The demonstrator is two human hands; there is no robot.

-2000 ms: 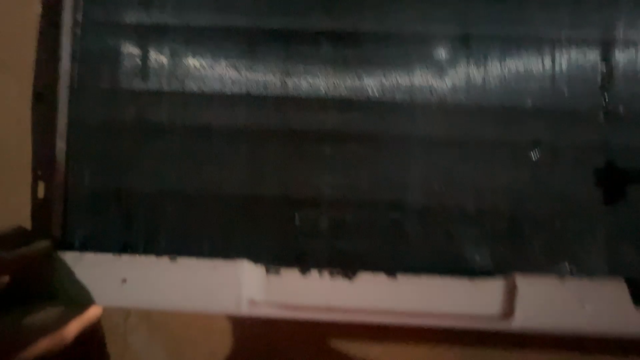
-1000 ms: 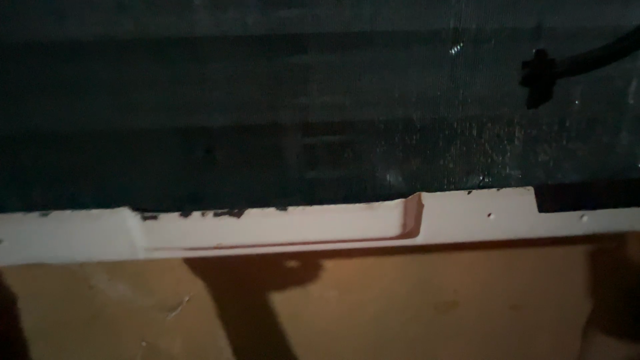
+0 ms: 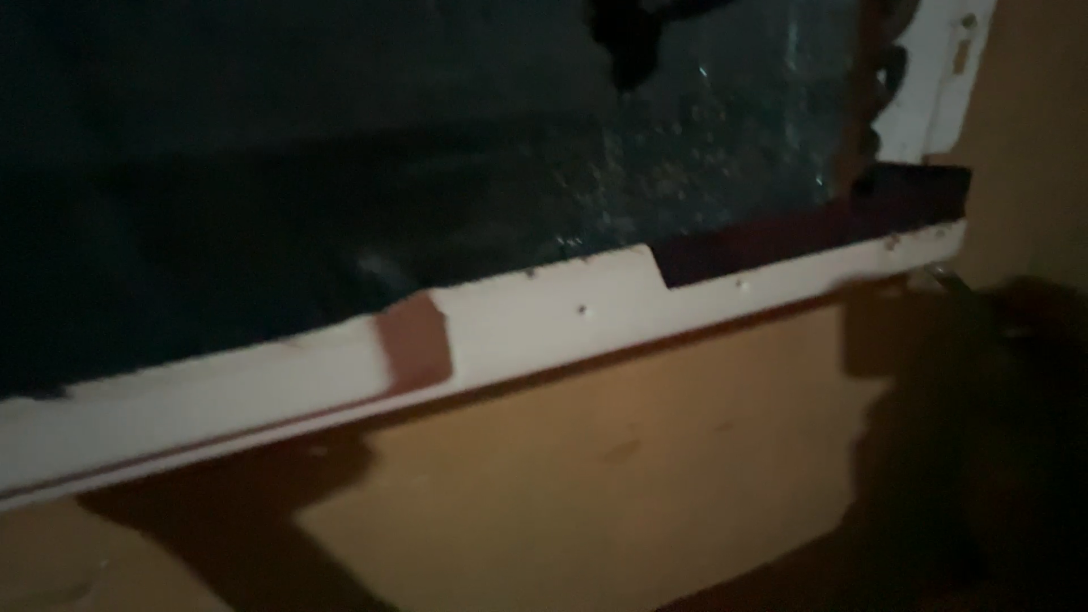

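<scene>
A dark, glossy panel [image 3: 297, 187] fills the upper left and middle. Along its lower side runs a pale metal edge strip [image 3: 527, 314] with small holes, a recessed section and a dark cutout. My left hand is not in view. At the lower right, beside the strip's end, lies a dark, blurred shape [image 3: 1028, 340] that may be my right hand. A thin, pointed thing [image 3: 948, 276] shows between that shape and the strip; what it is and whether it is held cannot be told.
A black fitting [image 3: 627, 42] with a cable-like part lies on the panel. A pale metal side bracket [image 3: 926, 85] with a slot stands at the upper right. Below the strip is a tan surface [image 3: 612, 450] crossed by dark shadows.
The view has swung toward the right end of the panel. Fingers seen at the left edge two seconds ago are out of view. The side bracket has come into view.
</scene>
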